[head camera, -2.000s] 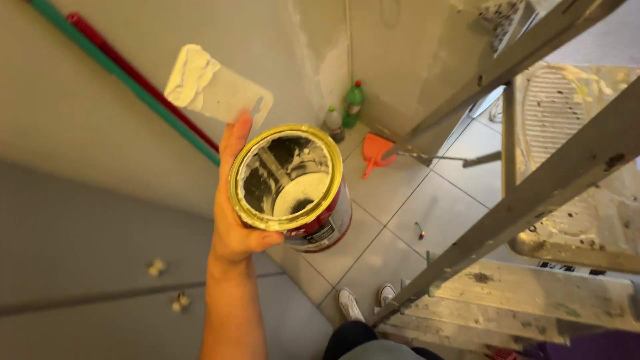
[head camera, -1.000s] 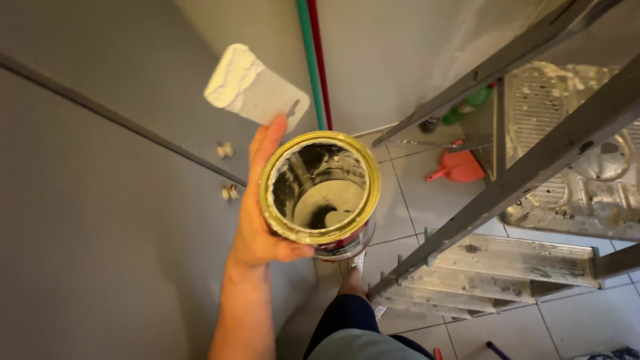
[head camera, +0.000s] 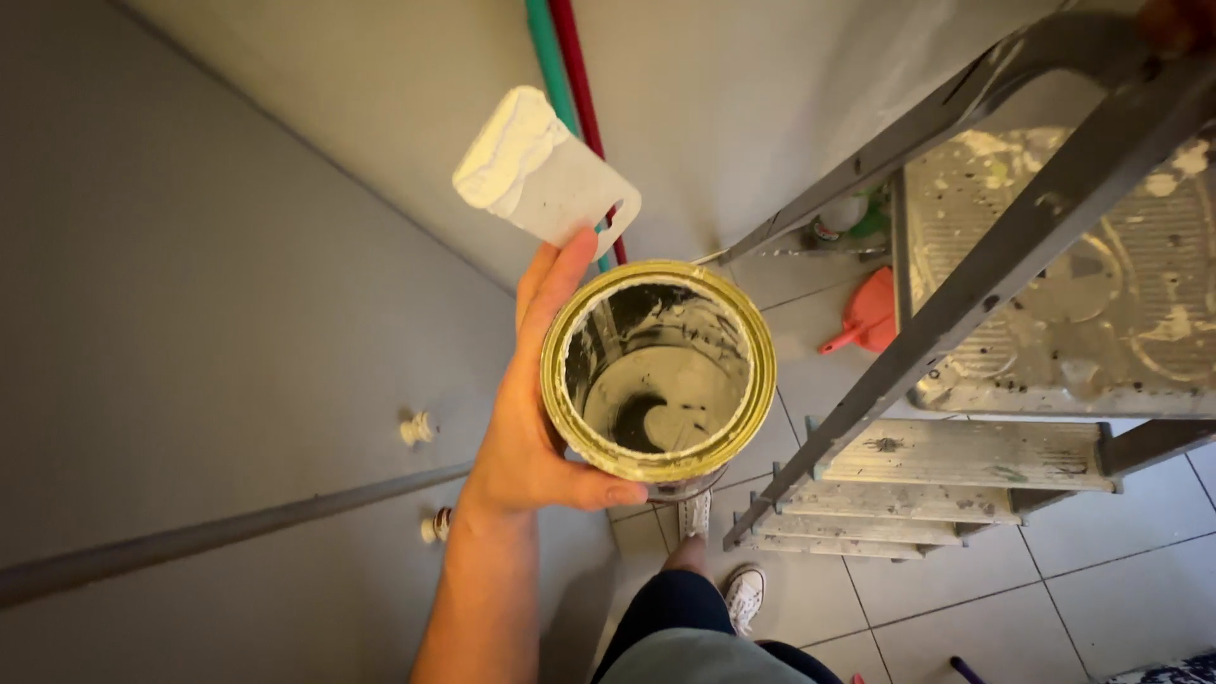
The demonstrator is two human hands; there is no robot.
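My left hand (head camera: pixel 532 418) holds an open metal can (head camera: pixel 658 370) around its side, mouth tilted toward me. The can has a gold-coloured rim; its inner wall is smeared with pale filler, and some lies at the bottom. Between the fingers of that hand and the can is a flat white plastic spreader (head camera: pixel 560 190), sticking out above, with thick cream filler along its far end. At the top right corner, a dim part of what looks like my right hand (head camera: pixel 1178 24) is at the stepladder's upper frame (head camera: pixel 1007 228); its grip is cut off by the frame edge.
The stepladder's spattered platform (head camera: pixel 1073 285) and treads (head camera: pixel 969 451) fill the right side. Beyond its rail are a red dustpan (head camera: pixel 869 313) and a green bottle (head camera: pixel 872 217). Grey cabinet doors with knobs (head camera: pixel 416 428) stand at left. Green and red poles lean behind the spreader.
The view has turned, and the ladder fills more of it. The left hand keeps hold of the can and spreader. What looks like the right hand has come into view at the top right.
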